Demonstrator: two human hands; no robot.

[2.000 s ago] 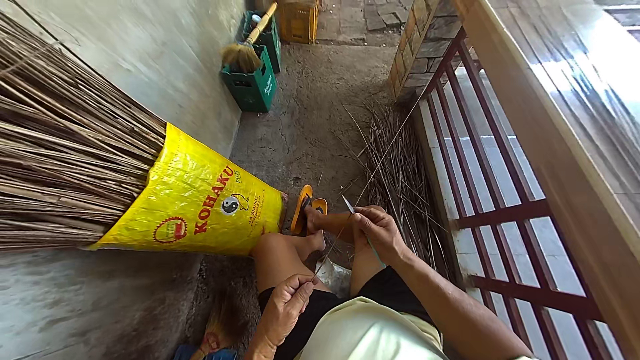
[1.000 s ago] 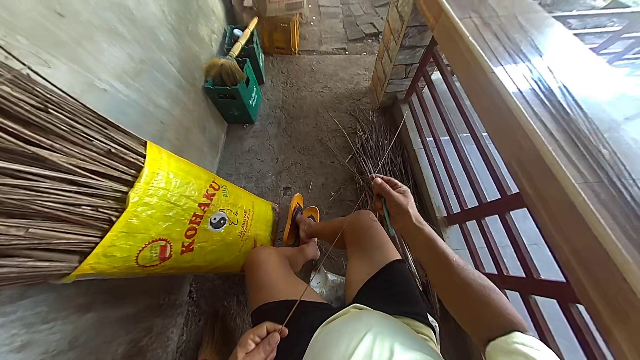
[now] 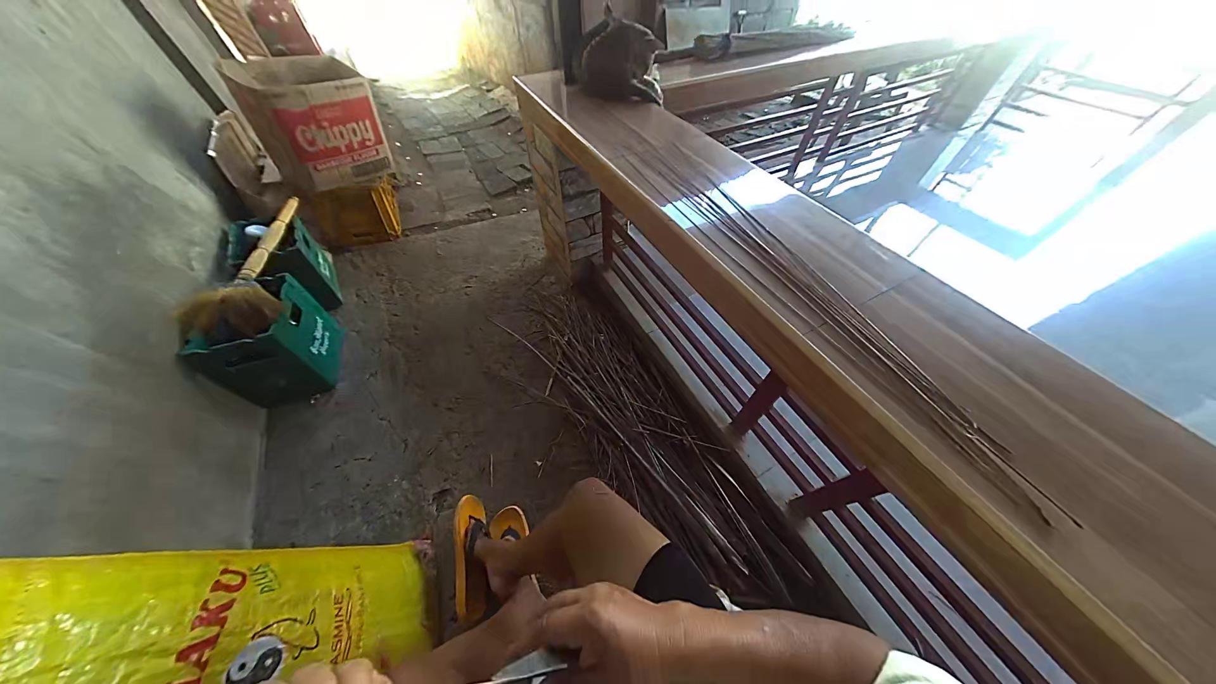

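My right hand (image 3: 603, 627) is at the bottom centre, its fingers curled around a knife whose pale blade (image 3: 532, 675) shows only at the lower edge. Part of my left hand (image 3: 337, 673) shows to its left, cut off by the frame, so its grip is hidden. A pile of thin brown sticks (image 3: 636, 418) lies on the floor along the railing. More long sticks (image 3: 836, 313) rest lengthwise on the wooden ledge (image 3: 950, 332). At lower left is a yellow printed plastic sack (image 3: 380, 589).
Two green crates (image 3: 309, 351) stand by the wall, with a soft broom (image 3: 233, 309) in them. Behind them a cardboard box (image 3: 332, 133) sits on a yellow crate (image 3: 356, 214). A cat (image 3: 622, 57) sits on the ledge's far end. Orange slippers (image 3: 468, 560) are by my feet.
The view has swung up and to the right. My hands, spread apart along a thin stick one second ago, are now low in the frame, and that stick cannot be made out.
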